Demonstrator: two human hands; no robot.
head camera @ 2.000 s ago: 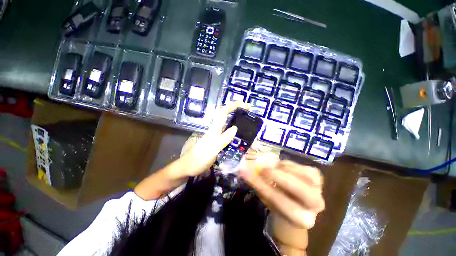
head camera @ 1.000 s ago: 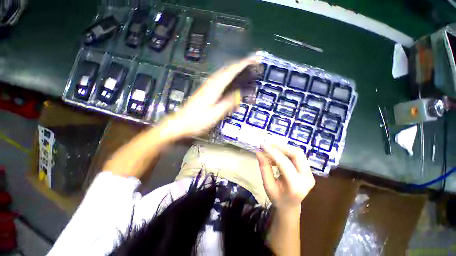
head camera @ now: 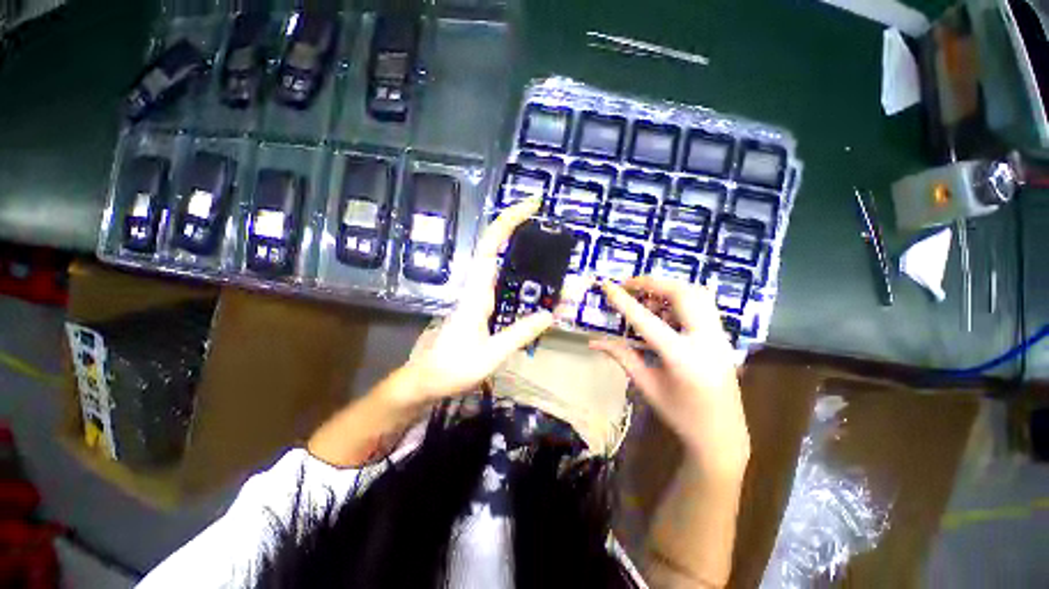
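Note:
A black keypad phone (head camera: 535, 267) lies in my left hand (head camera: 477, 328), keypad and dark screen up, over the left edge of the lens tray. My right hand (head camera: 679, 357) is at the lower part of the clear lens tray (head camera: 794, 190), fingertips low over its pockets; whether they grip a lens is too blurred to tell. Dark lens pieces with pale centres (head camera: 653, 143) sit in the tray's pockets. Left of it, the larger clear phone tray (head camera: 109, 236) holds several black phones (head camera: 366, 213), backs up; its upper right pocket holds none.
A thin metal tool (head camera: 648, 47) lies behind the lens tray. On the right are a dark rod (head camera: 874, 247), a white scrap (head camera: 924, 262) and a small grey device (head camera: 938, 196). Cartons stand below the bench, left (head camera: 219, 345) and right (head camera: 920, 449), the right with clear plastic.
The earlier phone has left my left hand, and a phone now fills the fourth upper pocket. The keypad-up phone from the fifth pocket is gone; my left hand holds a phone. My right hand moved to the lens tray.

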